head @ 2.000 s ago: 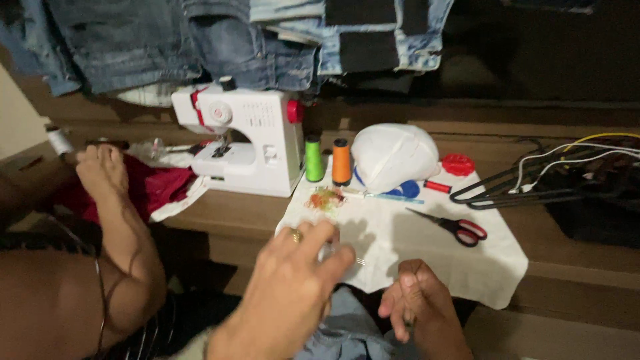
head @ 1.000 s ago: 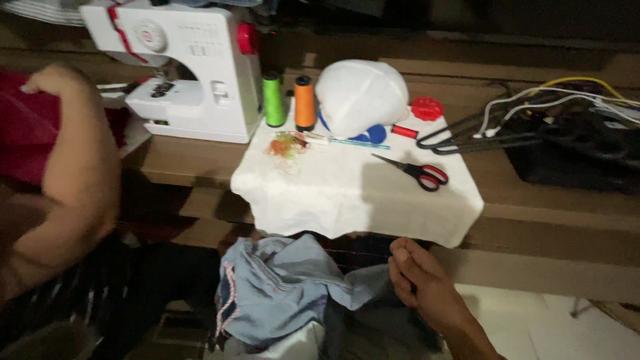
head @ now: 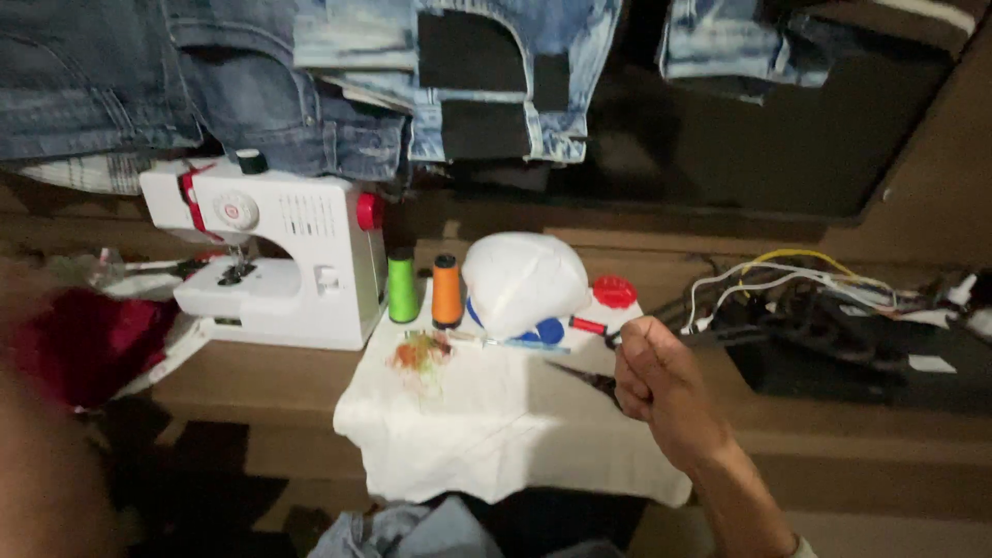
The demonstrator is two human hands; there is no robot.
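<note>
My right hand (head: 659,387) is raised over the right side of a white cloth (head: 496,457), fingers closed together; whether they pinch something thin cannot be told. Behind it, scissors (head: 577,373) are partly hidden. My left hand is out of view. Denim fabric (head: 411,531) shows at the bottom edge, below the cloth. On the cloth stand a green thread cone (head: 402,291) and an orange thread cone (head: 446,293). Beside them are a white rounded fabric item (head: 527,279), a red spool (head: 588,325), a red round item (head: 614,292) and a tangle of thread scraps (head: 421,353).
A white sewing machine (head: 341,232) stands left of the cloth. Dark red fabric (head: 108,345) lies farther left, near another person's blurred arm (head: 46,465). Cables (head: 783,271) and a black box (head: 829,372) are at right. Jeans (head: 256,85) hang above.
My right hand has risen from below the cloth's front edge to over its right side. The hand with a ring, over the cloth two seconds ago, is out of view. The view has shifted.
</note>
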